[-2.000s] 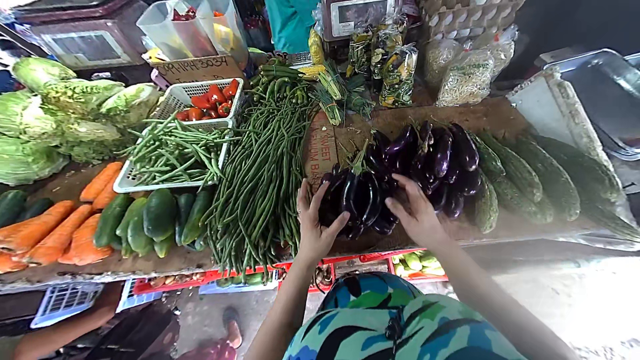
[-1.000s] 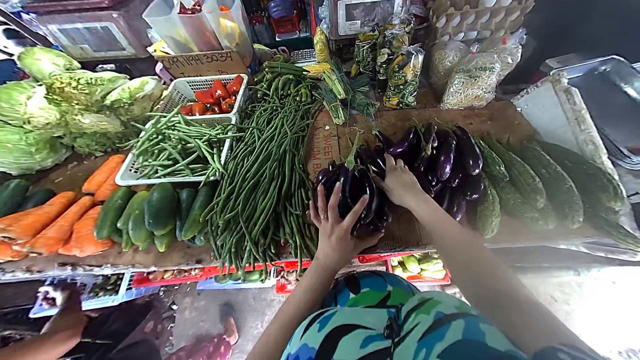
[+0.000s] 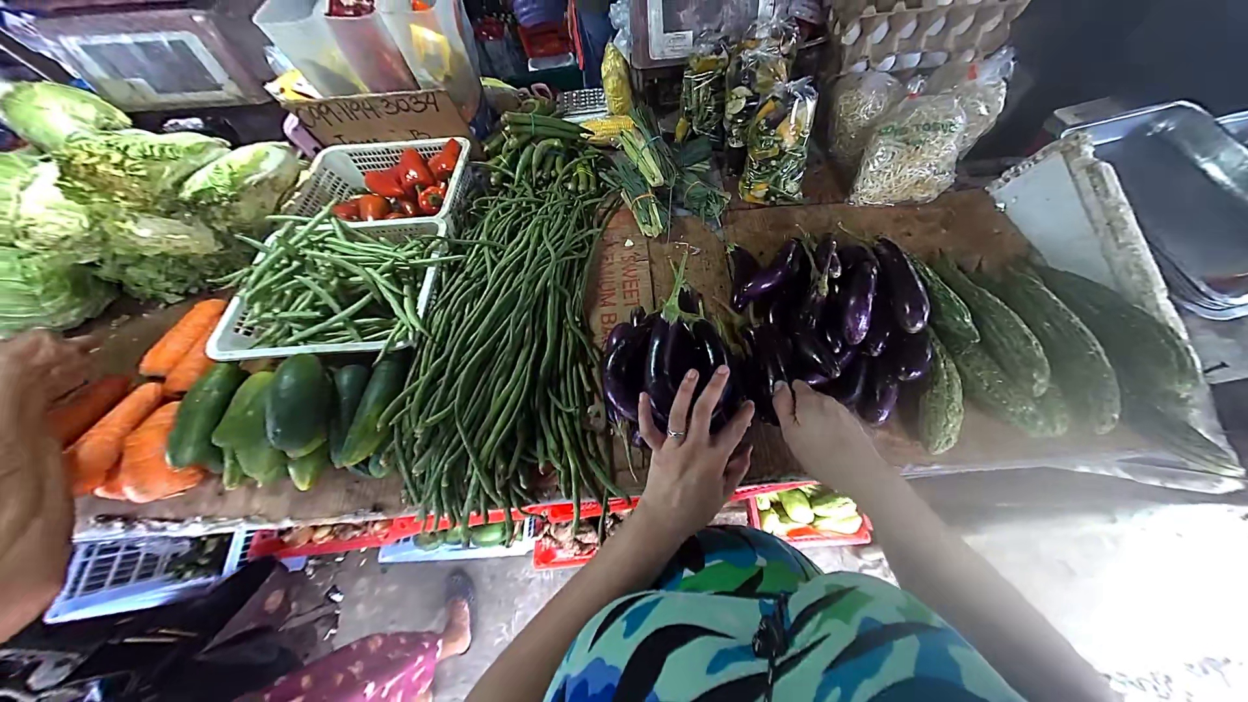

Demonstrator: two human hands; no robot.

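Note:
Dark purple eggplants [image 3: 673,356] lie in a pile on the brown cardboard of a market stall. My left hand [image 3: 692,444], with a ring on one finger, rests on their near end, fingers spread. Just right of it, my right hand [image 3: 814,419] touches the near end of an eggplant at the gap between this pile and a second pile of eggplants [image 3: 848,312]; whether its fingers grip that eggplant is hard to tell. Long green beans [image 3: 507,351] lie left of the first pile.
Ridged green gourds [image 3: 1053,341] lie at right, beside a white foam board [image 3: 1121,224]. Leftward are green beans in a white basket [image 3: 219,336], red peppers [image 3: 414,175], cucumbers [image 3: 302,405], carrots [image 3: 127,439] and lettuce [image 3: 146,185]. Another person's arm [image 3: 34,468] reaches in at far left. Bagged vegetables [image 3: 780,141] stand behind.
My right hand has moved from the upper part of the eggplants down to their near side. My left hand has shifted slightly nearer the edge. Another person's arm has come up over the stall at left.

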